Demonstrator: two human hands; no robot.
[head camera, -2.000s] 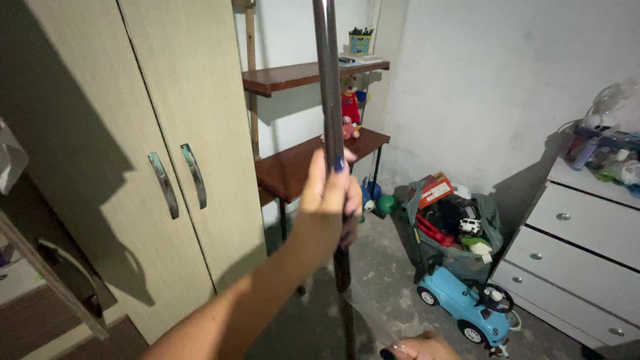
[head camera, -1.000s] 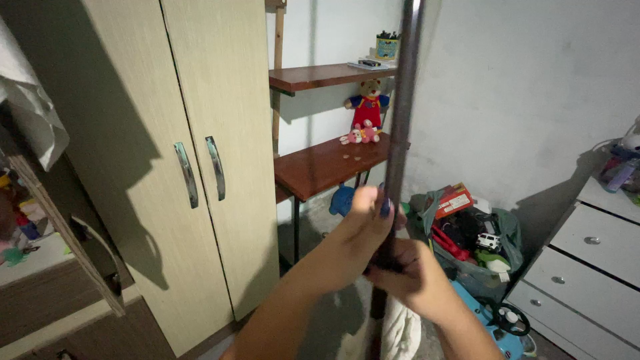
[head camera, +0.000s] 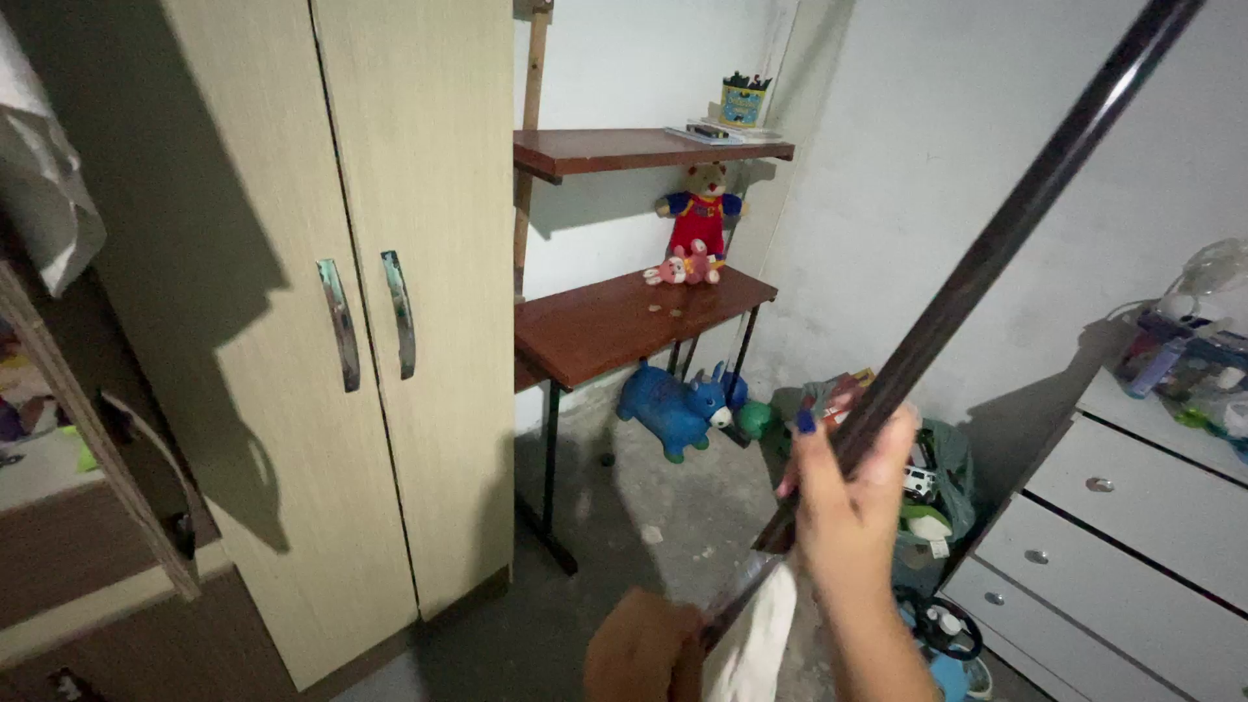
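A dark, shiny pole (head camera: 985, 258) runs slantwise from the top right down to the middle. My right hand (head camera: 848, 487) is closed round it near its lower part, with a blue-painted nail showing. Below, my left hand (head camera: 648, 643) is blurred at the bottom edge, beside a darker length of the pole; its fingers are hard to make out. A strip of white cloth (head camera: 765, 634) hangs between the hands, just under the pole's dark end.
At left stands a cream wardrobe (head camera: 429, 439) with two shut doors. Behind are a brown wooden desk (head camera: 604, 331) with plush toys and a blue toy donkey (head camera: 668, 405). A toy-filled bin (head camera: 951, 487) and white drawers (head camera: 1121, 517) stand at right.
The pole has gone from nearly upright to a slant toward the upper right. My hands, close together on it one second ago, are now apart, the left one lower.
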